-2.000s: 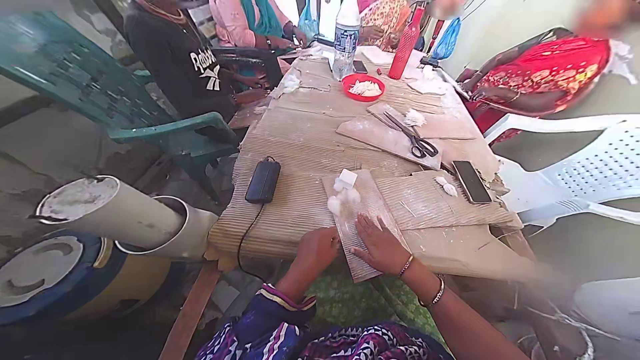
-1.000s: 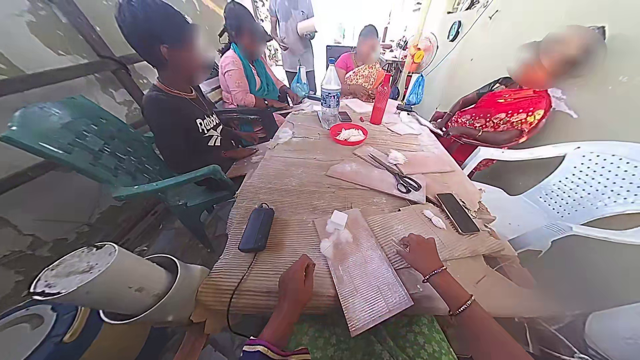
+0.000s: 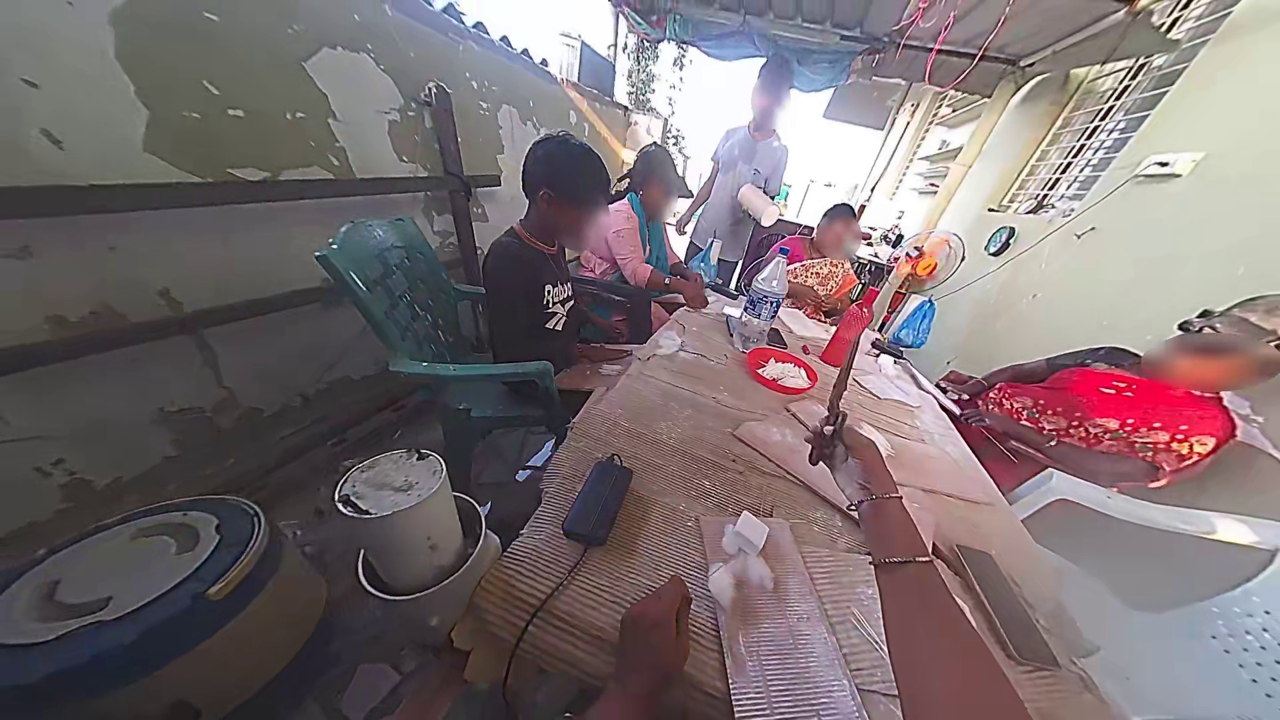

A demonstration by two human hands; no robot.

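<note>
My right hand (image 3: 850, 460) is raised over the far board, closed on the dark scissors (image 3: 845, 375), whose blades point up. My left hand (image 3: 655, 625) rests loosely curled on the corrugated cardboard (image 3: 620, 430) near the front edge, with nothing visible in it. Between my forearms lies a ridged board (image 3: 785, 640), with a white block (image 3: 748, 533) and fluffy white cotton (image 3: 738, 578) at its far end. A pale board (image 3: 785, 455) lies partly behind my right hand. Thin pale sticks (image 3: 868, 630) are beside the ridged board.
A black power adapter (image 3: 597, 500) with a cord lies left; a phone (image 3: 1005, 605) lies right. Farther off are a red bowl (image 3: 783, 370) of white pieces, a plastic bottle (image 3: 762, 300) and a red bottle (image 3: 848, 335). People sit around the table; one stands behind.
My right hand has moved forward from beside the ridged board and taken up the scissors, which lay on the far board before. The view has tilted up and turned left.
</note>
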